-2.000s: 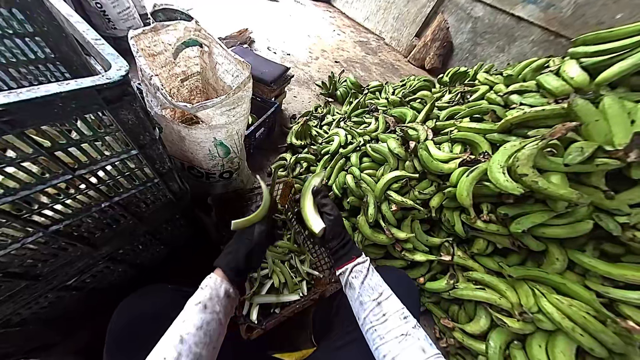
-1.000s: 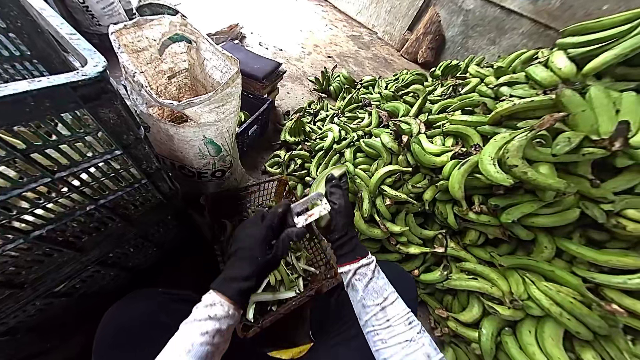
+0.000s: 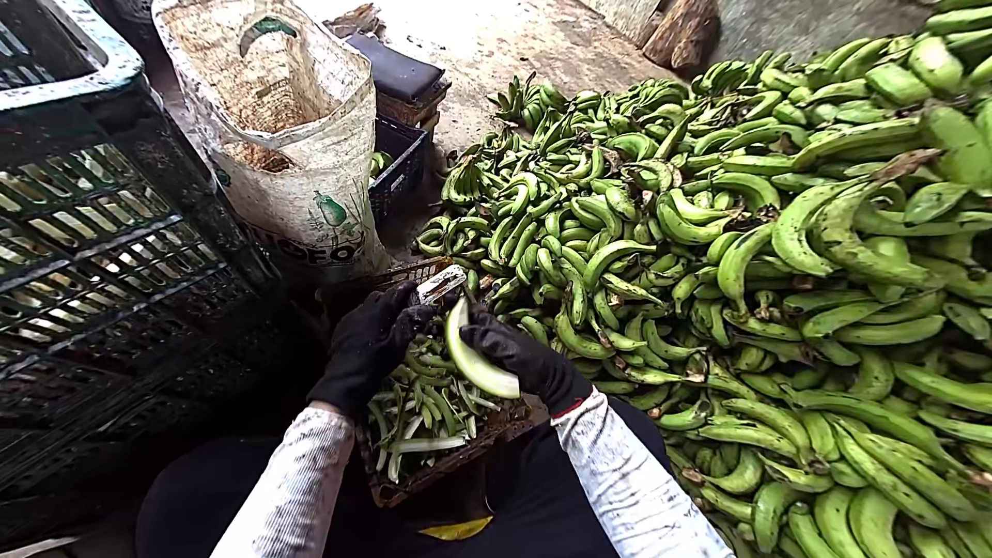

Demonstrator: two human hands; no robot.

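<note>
My left hand point(image 3: 372, 341), in a black glove, holds a whitish tool with a slot point(image 3: 440, 284), perhaps a peeler; its exact kind cannot be told. My right hand point(image 3: 523, 353), gloved in black, grips a partly peeled green plantain point(image 3: 474, 358), its pale flesh showing at the lower end. The tool is just left of the plantain's upper tip. Below both hands, a brown plastic crate point(image 3: 395, 493) between my legs holds many green peel strips point(image 3: 434, 403).
A large heap of green plantains point(image 3: 744, 310) fills the right side. Stacked dark crates point(image 3: 116, 225) stand at the left. A woven sack point(image 3: 310, 178) stands beyond my left hand, beside a small dark blue crate point(image 3: 403, 172). A yellow peel piece point(image 3: 457, 529) lies near my lap.
Two seconds ago each hand had a plantain piece. The whitish tool shows from one second ago. The plantain in my right hand now hangs downward, more of it in view.
</note>
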